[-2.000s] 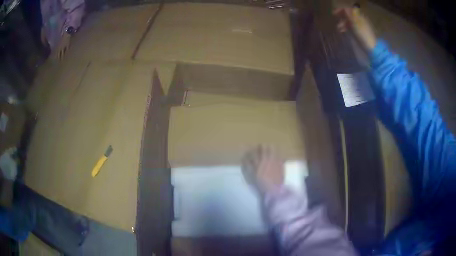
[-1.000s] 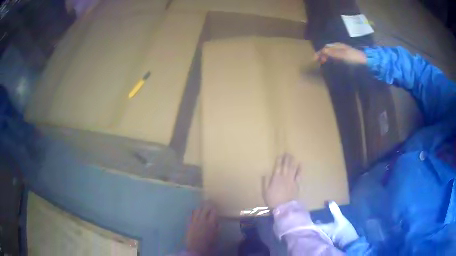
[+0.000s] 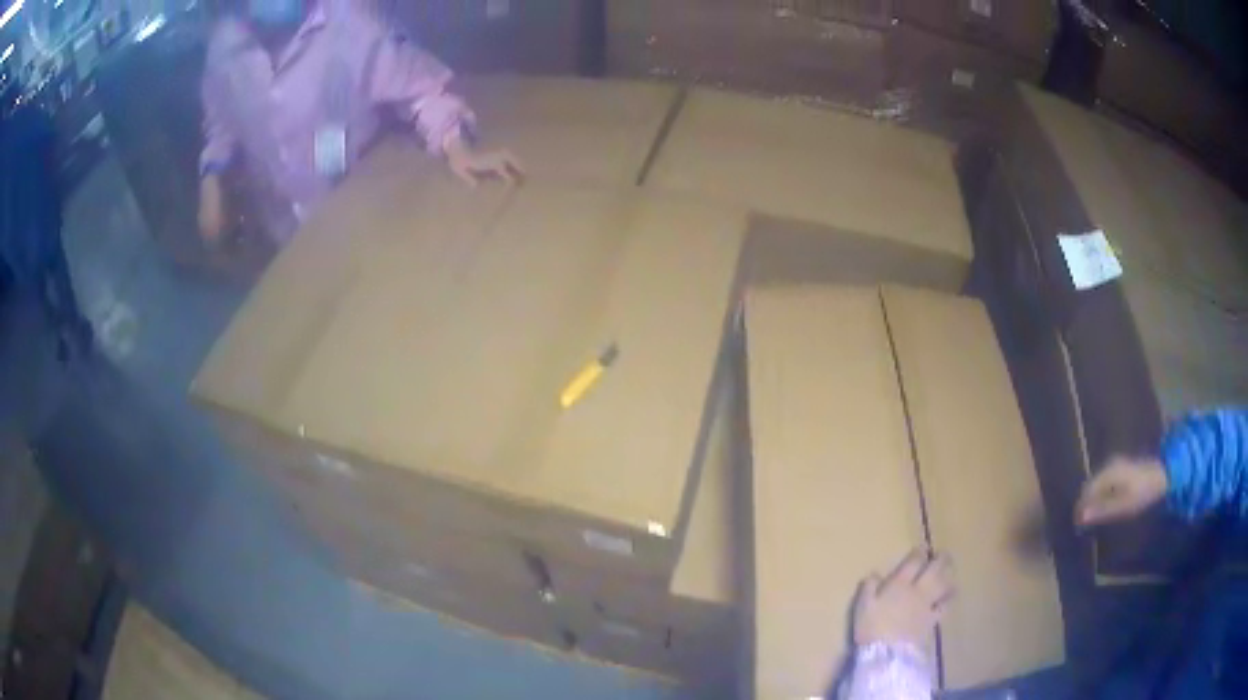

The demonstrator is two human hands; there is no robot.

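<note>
A closed brown carton [image 3: 838, 451] stands in front of me, its top flaps meeting in a dark lengthwise seam. My right hand [image 3: 903, 598], bare with a pink sleeve, lies palm down on its top at the near end, by the seam, holding nothing. My left hand is out of the picture. A yellow utility knife [image 3: 589, 379] lies on top of the large carton [image 3: 452, 342] to the left.
A person in pink [image 3: 294, 110] stands at the far left with a hand on the cartons. A blue-sleeved person's hand [image 3: 1122, 490] is at the right. A carton with a white label [image 3: 1089, 259] stands at right. Film-wrapped cartons stand behind. Grey floor [image 3: 164, 410] shows at left.
The open carton with white foam seen earlier is no longer visible; a closed carton top lies before me. The view has shifted left. My left hand has left the picture.
</note>
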